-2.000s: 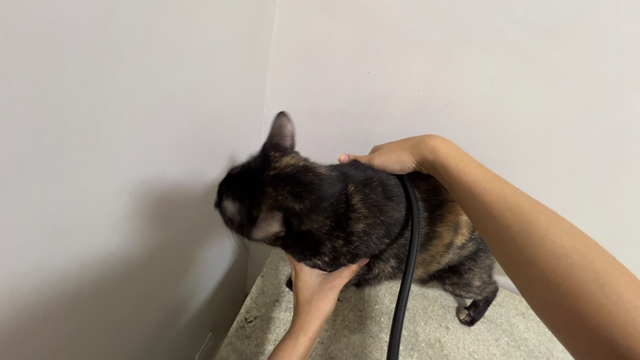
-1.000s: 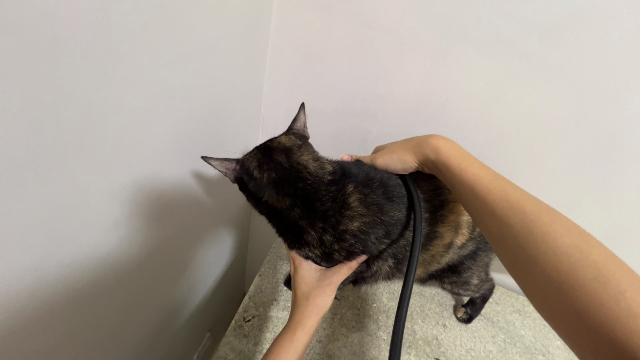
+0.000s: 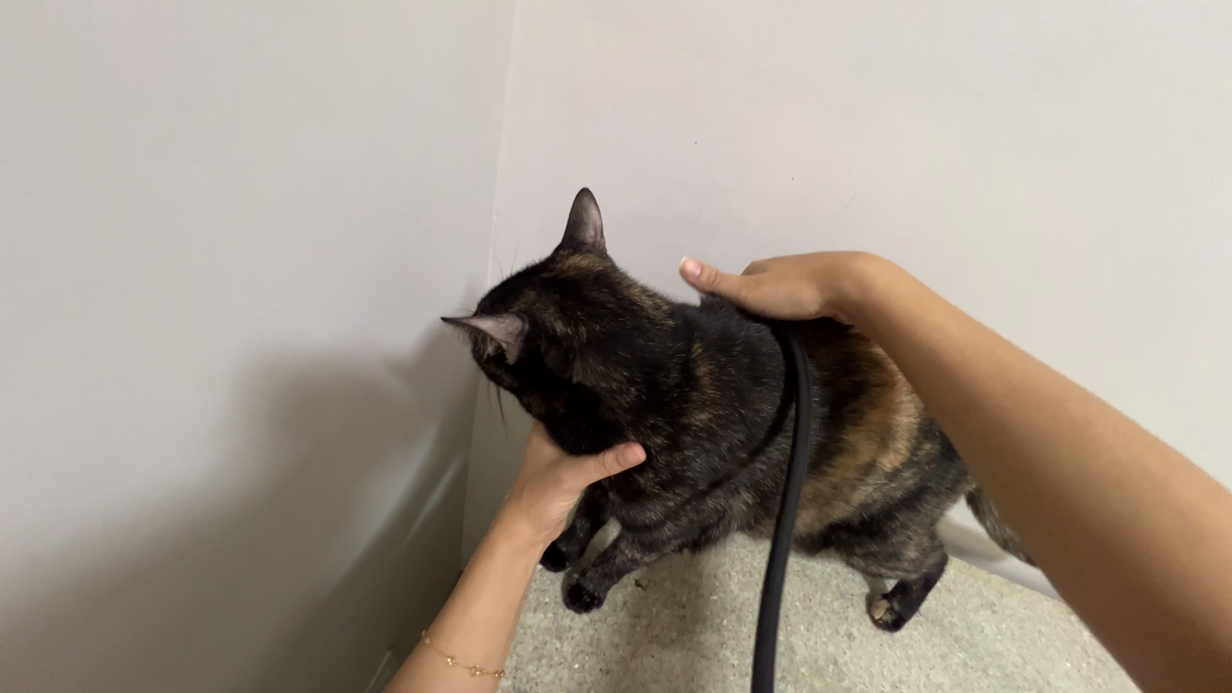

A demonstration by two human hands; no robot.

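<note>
A tortoiseshell cat (image 3: 731,414), dark with orange patches, stands facing the wall on the left, its face turned away. My left hand (image 3: 563,481) cups the underside of its neck and chest, thumb on the fur and fingers hidden beneath. Over the cat's back lies my right hand (image 3: 784,287), thumb extended near the shoulders and the other fingers hidden on the far side. A black tubular cord (image 3: 791,500) comes from under my right hand, crosses the cat's flank and runs down out of view.
Two pale walls (image 3: 866,115) meet in a corner behind the cat. Beneath it is a speckled stone-like surface (image 3: 693,616), edged by a white strip (image 3: 1001,553) along the right wall. Shadows fall on the left wall (image 3: 192,289).
The cat's head has turned between frames, and its front paws now show more fully below my left hand. Both hands remain against the cat in about the same places.
</note>
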